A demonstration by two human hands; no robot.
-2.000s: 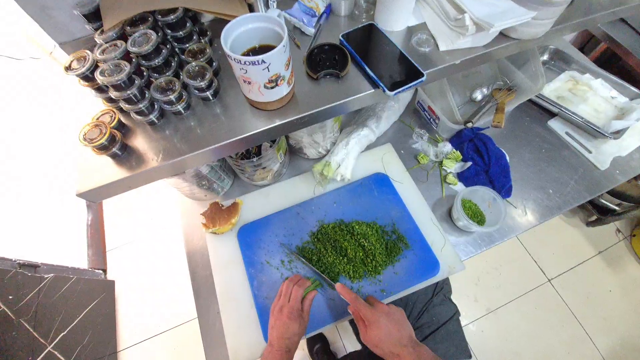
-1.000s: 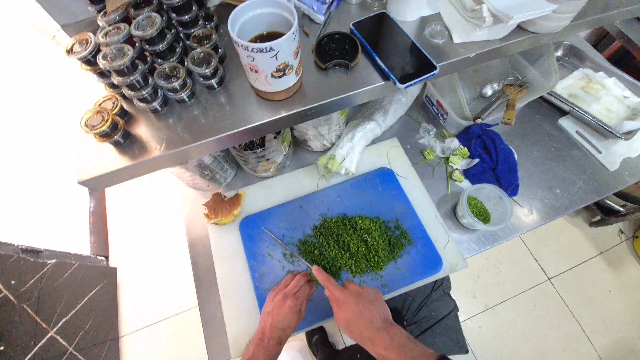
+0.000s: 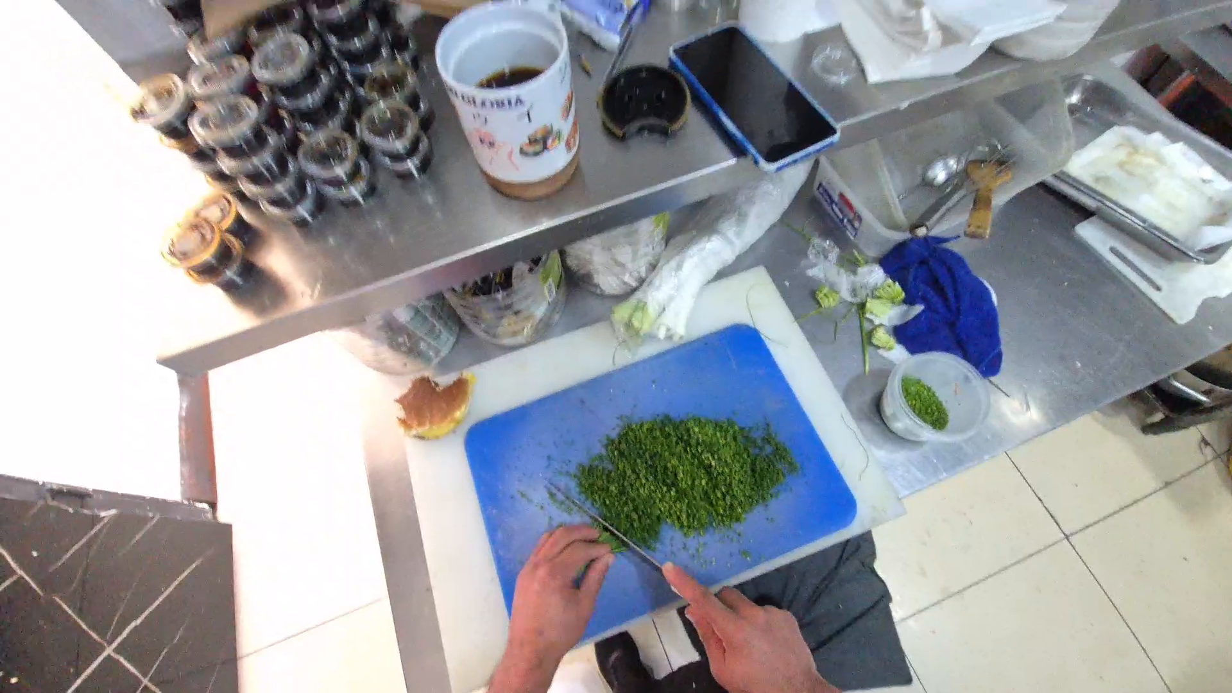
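Note:
A heap of finely chopped green herbs lies on a blue cutting board, which rests on a larger white board. At the heap's lower left edge, my left hand pinches some green herb stems with bent fingers. My right hand grips a kitchen knife, its handle hidden in the palm. The blade points up and left, beside my left fingertips, with its tip over the blue board. To the right, a clear plastic tub holds more chopped green herbs.
A steel shelf above the boards bears stacked lidded cups, a mug of dark liquid and a phone. Wrapped green stalks lie behind the boards. A blue cloth, herb scraps and a utensil bin are at the right.
The knife stays in my right hand and my left hand remains at the herbs' lower left edge. The blade's angle has shifted slightly between frames.

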